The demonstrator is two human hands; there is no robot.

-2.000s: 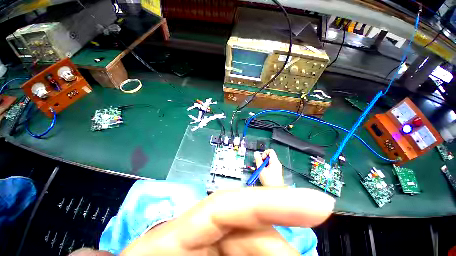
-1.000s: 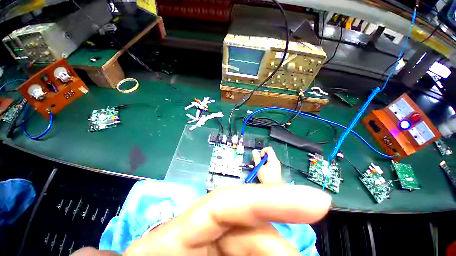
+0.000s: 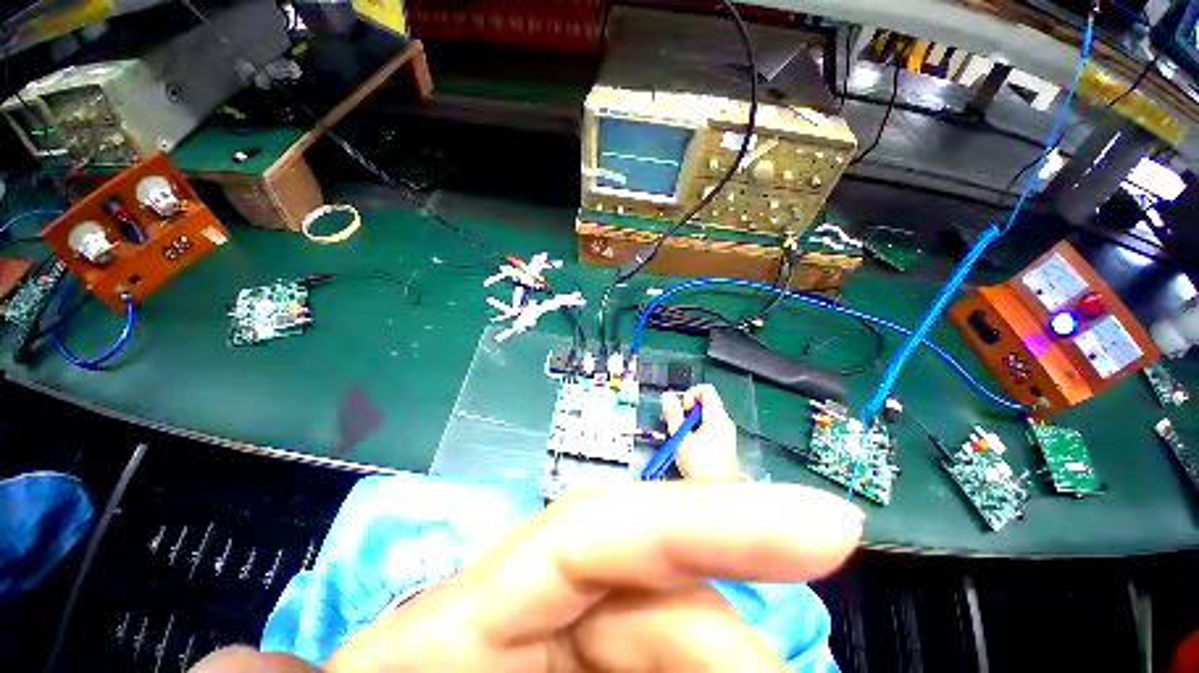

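A glare-white circuit board (image 3: 592,418) lies on the clear sheet (image 3: 493,408), its far edge against the black plug fixture (image 3: 668,377). My right hand (image 3: 705,440) is at the board's right side and grips a blue pen-like tool (image 3: 672,444), its lower end slanting toward me. A large hand, which looks like my left hand (image 3: 592,565), fills the bottom foreground close to the camera. One finger stretches to the right; the rest is cut off by the lower edge, so its grip is hidden. It covers the space below the board.
A blue cable (image 3: 815,305) arcs from the fixture to the right orange box (image 3: 1058,329). A coiled blue cord (image 3: 934,322) hangs over circuit boards (image 3: 852,451). White strips (image 3: 533,309), a black bar-shaped item (image 3: 776,364), an oscilloscope (image 3: 717,158) and a tape roll (image 3: 331,224) lie beyond.
The whole view has shifted slightly to the left. My right hand stays beside the board with the blue tool, and the foreground hand keeps its pose.
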